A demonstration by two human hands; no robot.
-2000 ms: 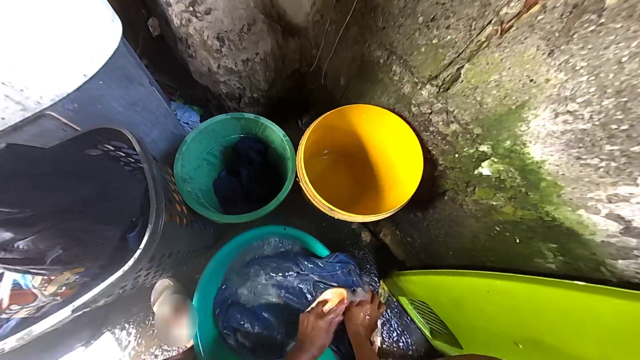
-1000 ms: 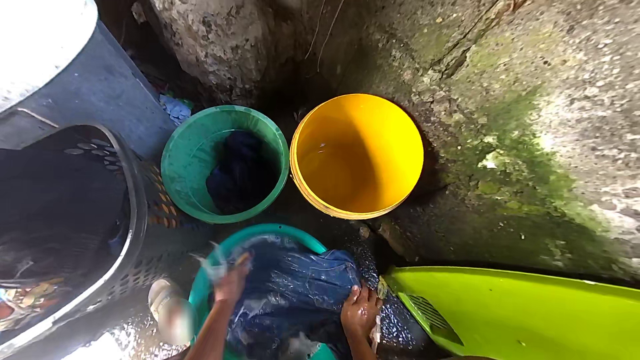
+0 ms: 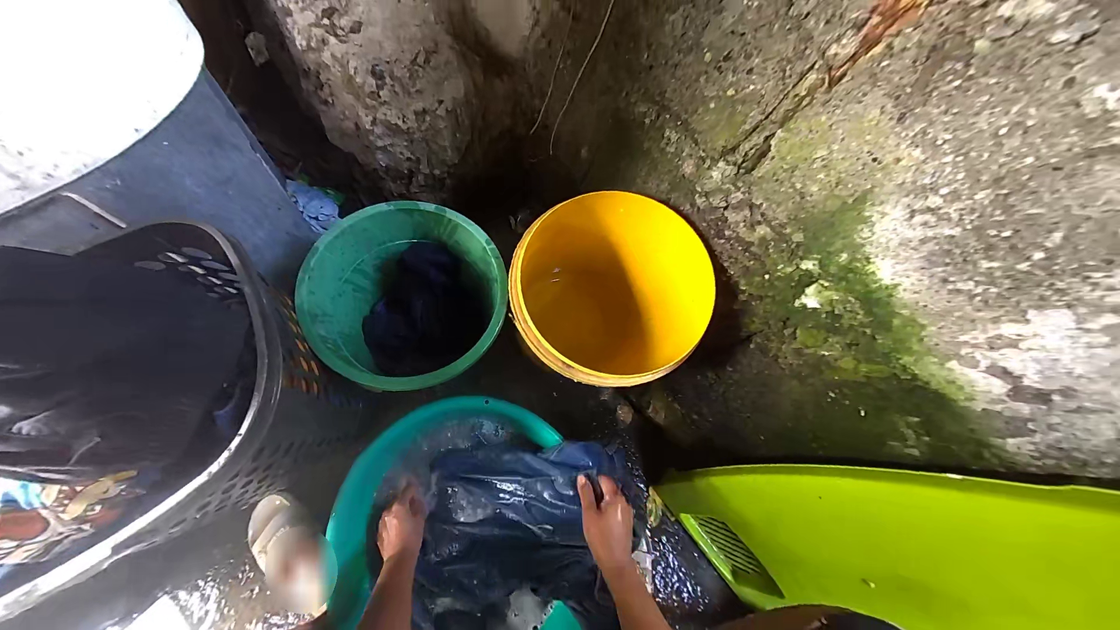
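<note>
A wet dark blue cloth (image 3: 512, 494), soapy and bunched, lies in a teal plastic basin (image 3: 350, 499) and over its right rim. My right hand (image 3: 606, 521) grips a fold of this cloth at the right side of the basin. Inside the left part of the basin is my left hand (image 3: 402, 522), its fingers curled beside the cloth's left edge; blur hides whether cloth is in them. Beyond the basin stand a green bucket (image 3: 324, 302) with dark cloth (image 3: 424, 306) inside and a yellow bucket (image 3: 612, 284) holding some water.
A perforated laundry basket (image 3: 267, 350) with dark clothes stands at left, beside a grey container with a white top (image 3: 87, 79). A foot in a sandal (image 3: 284, 547) is by the basin. A lime-green plastic tub (image 3: 884, 534) lies at lower right, below a mossy concrete wall (image 3: 875, 289).
Two seconds ago both hands were together over the cloth with a pale yellowish object. They have moved apart, the left to the basin's left side. The pale object is no longer seen in them.
</note>
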